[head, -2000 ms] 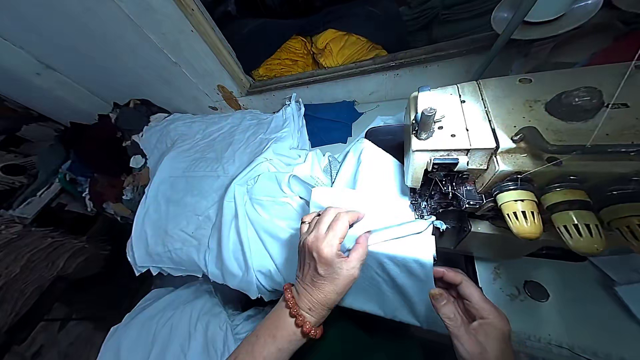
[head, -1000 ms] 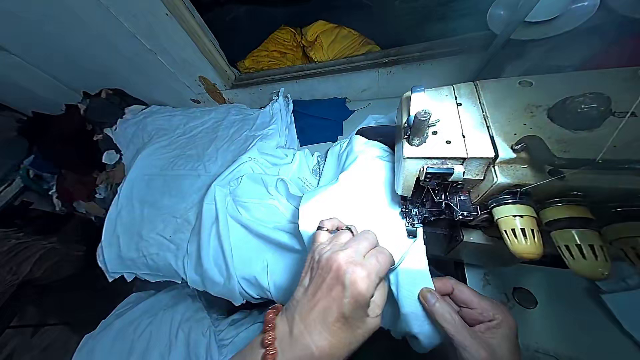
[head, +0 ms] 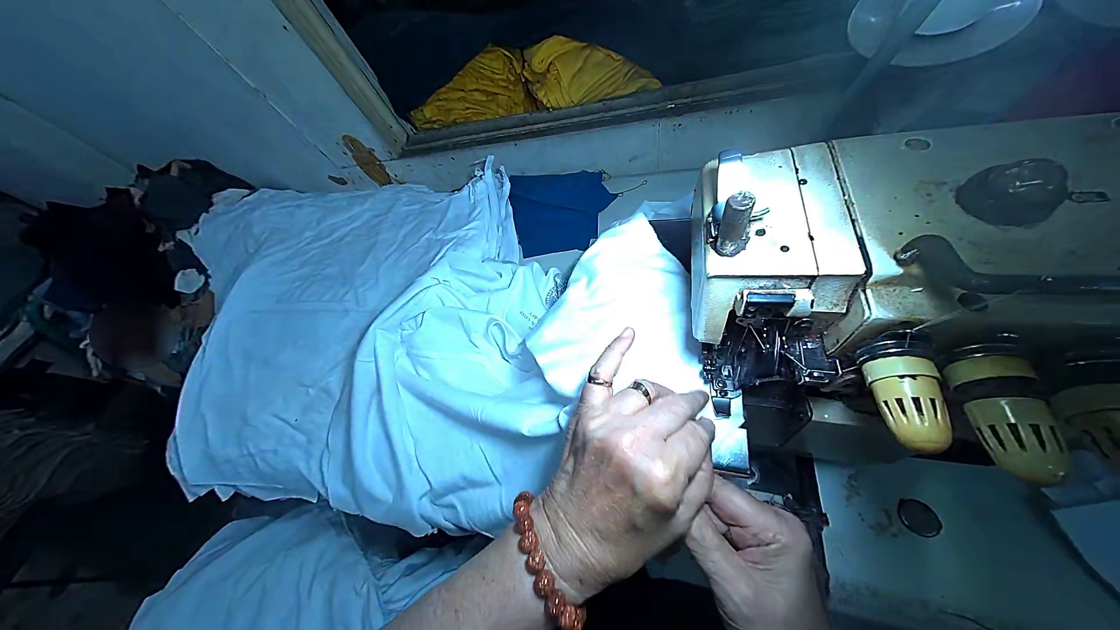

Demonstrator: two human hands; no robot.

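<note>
An overlock sewing machine (head: 779, 219) stands at the right, its presser foot (head: 723, 394) over the edge of a pale fabric piece (head: 626, 289). My left hand (head: 634, 464), with rings and a beaded bracelet (head: 542, 564), lies on the near part of that fabric, index finger stretched out, the other fingers curled by the presser foot. Close below it, my right hand (head: 757, 542) has thumb and fingers pinched together and touching the left hand; whatever is between them is hidden. A stack of light blue fabric (head: 297, 324) spreads out left of the hands.
Dark fabric scraps (head: 105, 254) are heaped at the far left. A blue cloth (head: 560, 210) lies behind the fabric. Yellow tension knobs (head: 906, 402) jut from the machine's front. Yellow cloth (head: 534, 79) shows past a wooden ledge (head: 542, 122). More light fabric (head: 280, 569) hangs below.
My right hand has moved left and in against my left hand. The fabric edge it held out beside the machine a second ago no longer shows there.
</note>
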